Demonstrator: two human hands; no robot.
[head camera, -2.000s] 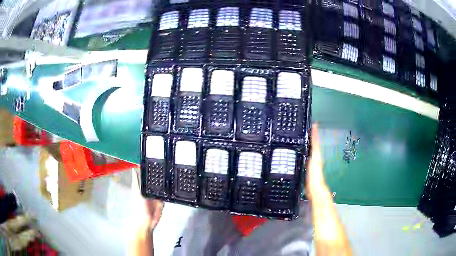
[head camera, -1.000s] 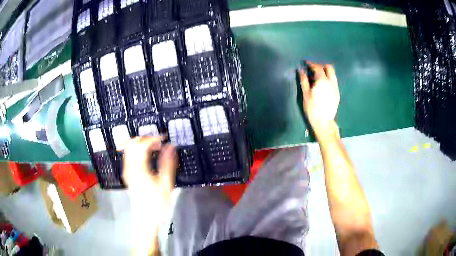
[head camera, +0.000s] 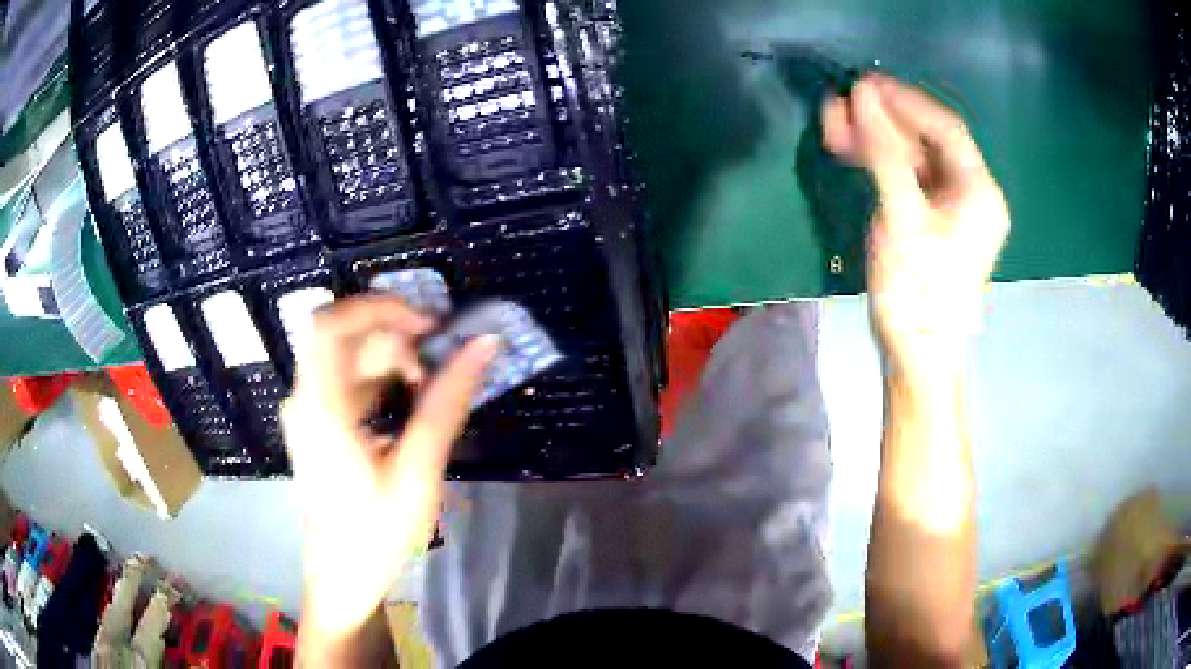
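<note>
My left hand (head camera: 379, 431) pinches a front housing by its edges, with its pale keypad (head camera: 512, 350) tilted above the blister tray (head camera: 627, 288). The rest of the housing is hard to make out against the black tray. The tray's near right pocket (head camera: 549, 268) shows bare studded floor. Other pockets hold black housings with pale keypads. My right hand (head camera: 921, 196) is over the green mat, thumb and fingertips pinched on what looks like a small black part (head camera: 849, 81), blurred. Loose small black parts (head camera: 790, 55) lie on the mat beside the fingertips.
A black pile of stacked blister trays (head camera: 1172, 196) stands at the far right. A curved white strip (head camera: 79, 294) lies on the mat at far left. Red stools (head camera: 209, 636), a blue stool (head camera: 1032, 614) and a cardboard box (head camera: 137, 451) are on the floor.
The tray, first held in both hands, is down on the bench at left. My left hand has lifted a housing from its near right pocket. My right hand has drawn back from the mat, fingertips pinched.
</note>
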